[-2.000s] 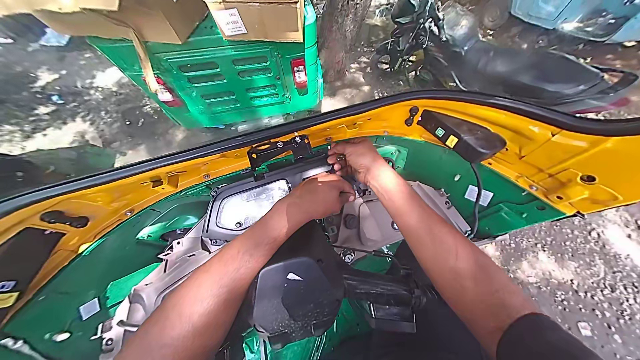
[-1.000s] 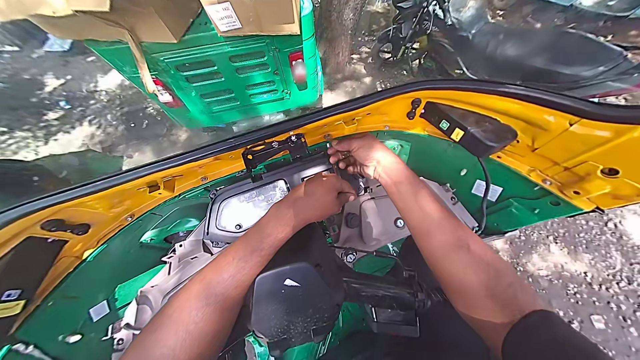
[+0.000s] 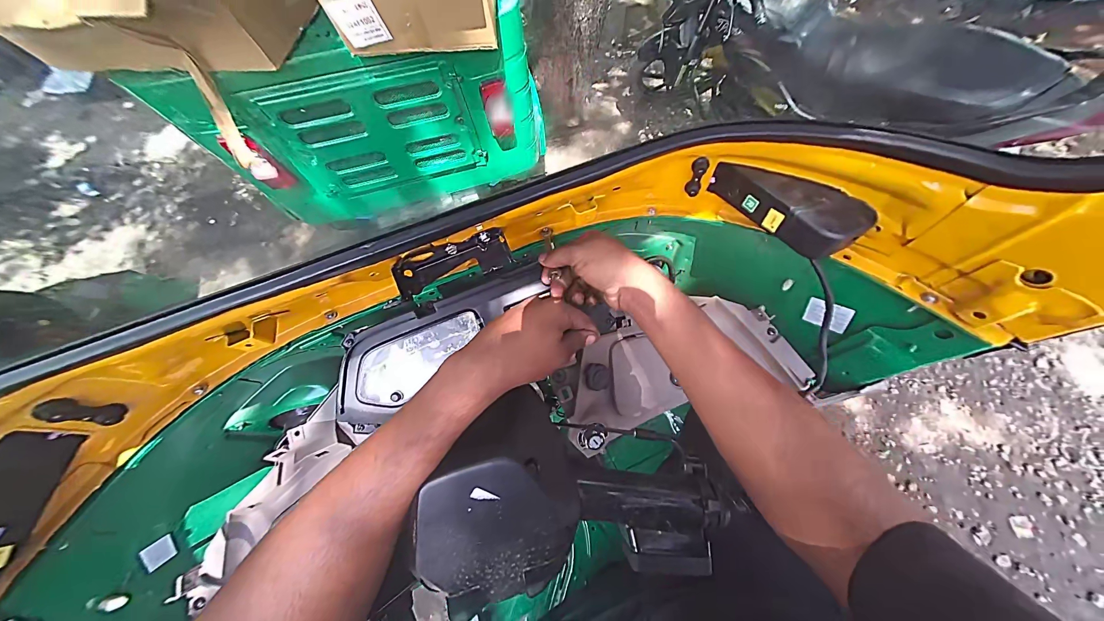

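My right hand (image 3: pixel 595 272) pinches a small metal piece (image 3: pixel 554 259) between its fingers, just below the yellow frame of an auto rickshaw's front. My left hand (image 3: pixel 535 341) rests at the instrument cluster (image 3: pixel 418 358), its fingers curled near the right hand; whether it grips something there is hidden. The cluster has a scratched clear lens in a black surround. A black metal bracket (image 3: pixel 453 259) is fixed to the yellow frame (image 3: pixel 811 172) left of my right hand. Beige dashboard trim (image 3: pixel 638 371) lies to the right of the cluster, with a key lock (image 3: pixel 593 437) below.
The black handlebar cover (image 3: pixel 496 522) stands nearest me. A wiper motor cover or similar black housing (image 3: pixel 793 207) with a cable hangs at the right. Beyond the front are a green vehicle (image 3: pixel 388 129) with cardboard boxes (image 3: pixel 233 34) on top, a tree trunk (image 3: pixel 565 60) and a parked motorcycle (image 3: pixel 906 69).
Both hands stay at about the same place by the cluster. The fingers of my right hand have shifted slightly around the small metal piece.
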